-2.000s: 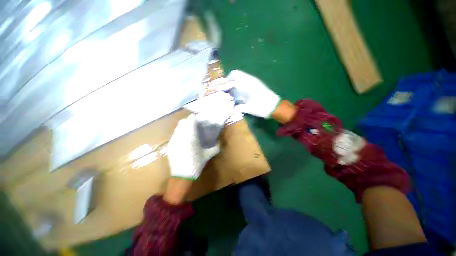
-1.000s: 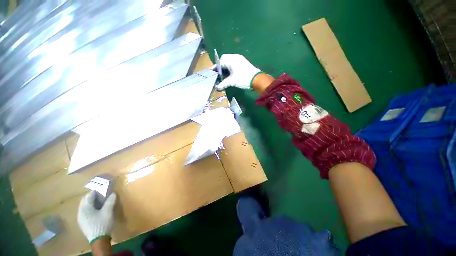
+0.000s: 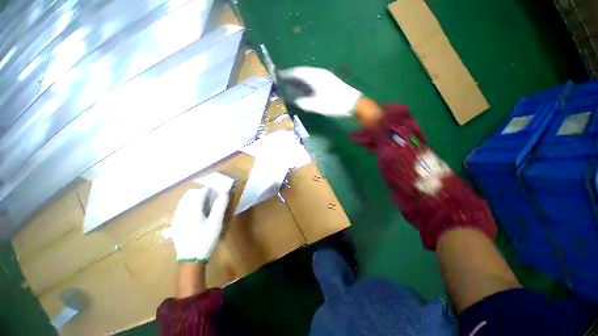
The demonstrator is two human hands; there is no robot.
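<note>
Silver sheet-metal parts lie in overlapping nested rows [image 3: 177, 138] on the cardboard sheet [image 3: 151, 243]. My left hand [image 3: 199, 223], in a white glove, holds a small metal piece [image 3: 218, 182] just below the nearest row. A few loose bent pieces [image 3: 265, 170] lie right of it, near the cardboard's right edge. My right hand [image 3: 322, 90], gloved and blurred, is at the right edge beside a thin upright piece [image 3: 266, 60]; whether it grips it cannot be told. Another small piece [image 3: 65, 316] lies at the lower left of the cardboard.
A loose cardboard strip [image 3: 440, 62] lies on the green floor [image 3: 354, 39] at the upper right. Blue crates [image 3: 538, 170] stand at the right. A blue cloth-covered shape [image 3: 380, 302], seemingly my leg, is at the bottom centre.
My left hand has moved right and up with the small piece, away from the cardboard's left part. My right hand stays near the right edge. The view has shifted slightly.
</note>
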